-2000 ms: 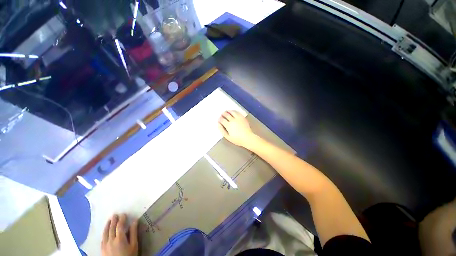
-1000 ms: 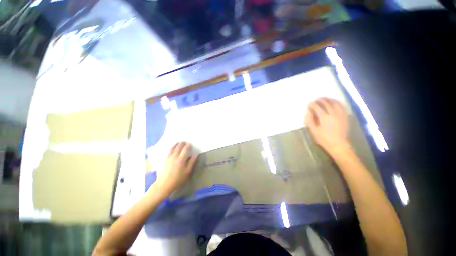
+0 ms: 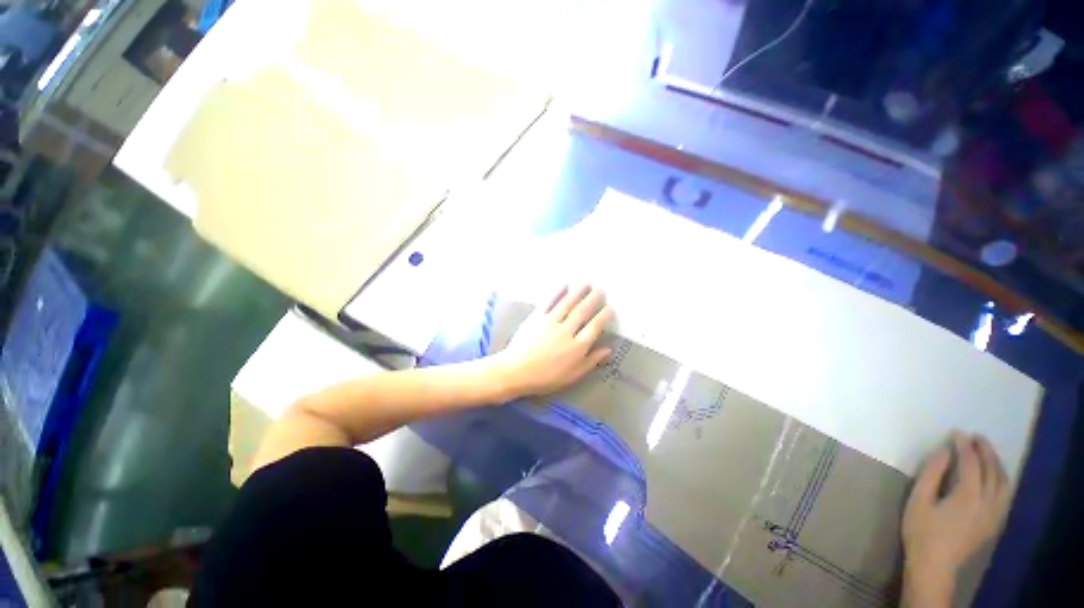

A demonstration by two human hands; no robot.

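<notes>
A khaki fabric panel [image 3: 725, 475] lies in the transparent blue sewing template [image 3: 594, 457]. A long white strip [image 3: 785, 321] lies over the far part of the khaki panel. Dark slot lines and markings show over the khaki. My left hand [image 3: 561, 341] lies flat at the near edge of the white strip, toward its left end, fingers slightly apart. My right hand [image 3: 955, 505] rests on the strip's right end, fingers bent; its wrist is cut off by the bottom edge. Neither hand grips anything visible.
Stacked khaki panels [image 3: 321, 166] lie on the white worktable [image 3: 166, 172] at the upper left. The template's brown-orange hinge edge [image 3: 713, 172] runs along the far side. A blue crate-like object [image 3: 54, 392] stands on the green floor at far left. Pale boxes or panels sit below the table.
The view has turned left, bringing the khaki stack and floor into sight. Both hands stay on the white strip and khaki panel.
</notes>
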